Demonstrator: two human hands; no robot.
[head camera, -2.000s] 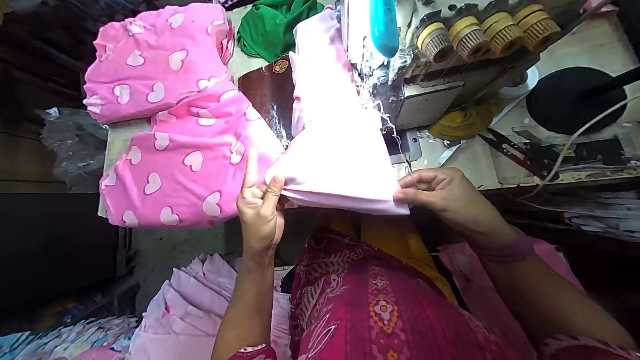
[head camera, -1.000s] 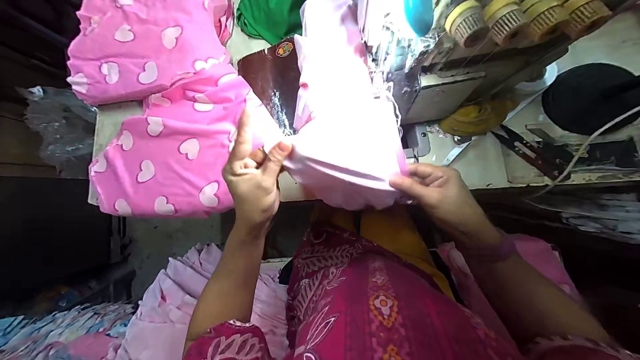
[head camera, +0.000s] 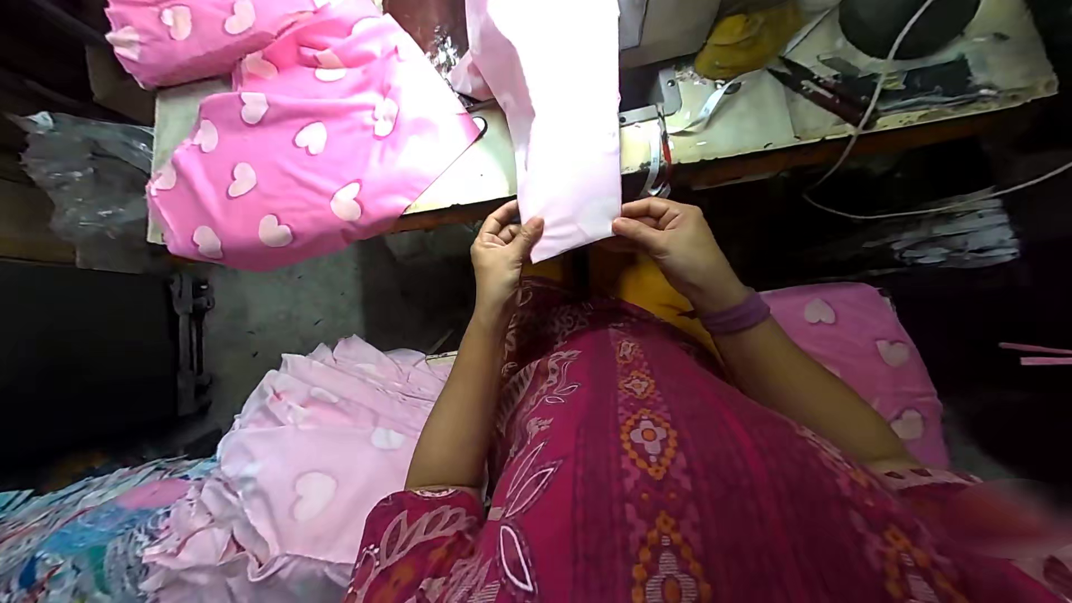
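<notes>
A pale pink fabric piece (head camera: 569, 159) hangs over the table's front edge, its upper part washed out by bright light. My left hand (head camera: 504, 260) pinches its lower left corner between thumb and fingers. At the lower right corner, my right hand (head camera: 670, 243) grips the cloth the same way. The strip between the hands lies nearly flat, its bottom edge slightly slanted. Left of it, pink fabric with white hearts (head camera: 285, 176) lies on the table and droops over the edge.
Scissors or snips (head camera: 825, 92) and a yellow object (head camera: 745, 38) lie on the table (head camera: 754, 126) at right, near a white cable (head camera: 879, 92). Pale pink cloth (head camera: 318, 469) is heaped at lower left, and heart-print fabric (head camera: 863, 343) lies at right. A clear plastic bag (head camera: 92, 184) hangs at left.
My hands have come closer together, and the cloth between them is now a narrower strip than the wide spread seen before. The view has tilted down.
</notes>
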